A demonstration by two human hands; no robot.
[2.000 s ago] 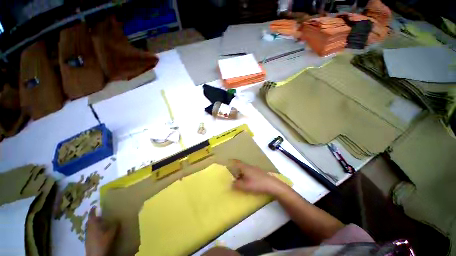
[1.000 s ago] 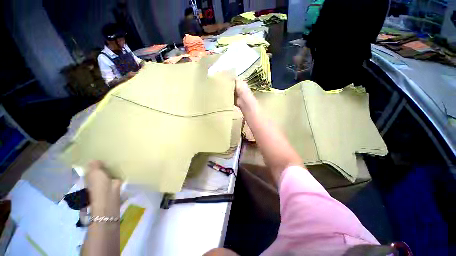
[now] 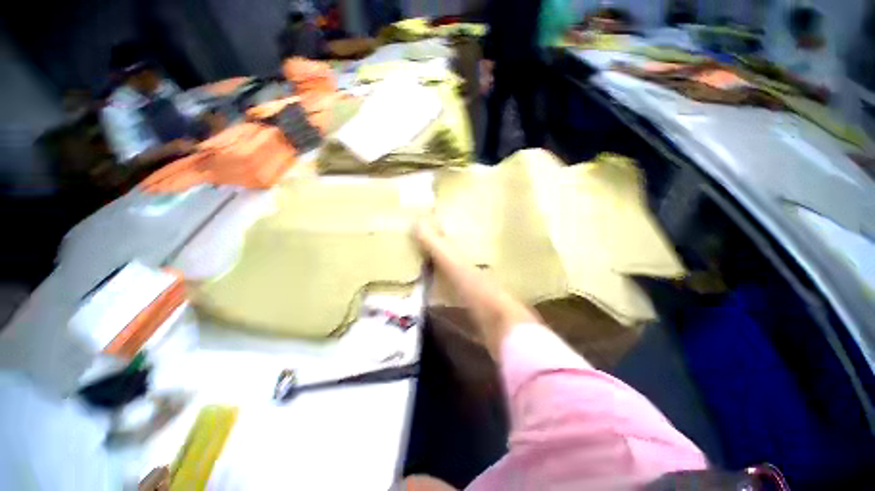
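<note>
My right hand (image 3: pixel 422 240) is blurred at the inner edge of the olive-tan panel stack on the table (image 3: pixel 297 268), where it meets a second group of panels (image 3: pixel 508 225) beyond the table edge. The hand's fingers are too blurred to tell whether they grip a panel. My left hand is not in view. A part of the yellow positioning template (image 3: pixel 203 446) shows at the bottom left, cut off by the frame's edge.
A hammer (image 3: pixel 350 381) and a red-and-black tool (image 3: pixel 389 317) lie near the table edge. Orange pieces under white card (image 3: pixel 144 326), black cloth (image 3: pixel 113 385) and a clear ring lie left. A seated person (image 3: pixel 153 115) is upper left; another stands beyond the panels. Another table (image 3: pixel 710 125) runs right.
The panel held up between both hands now lies flat among the stacks. My left hand has left the view. My right arm still reaches forward. The view has turned slightly right.
</note>
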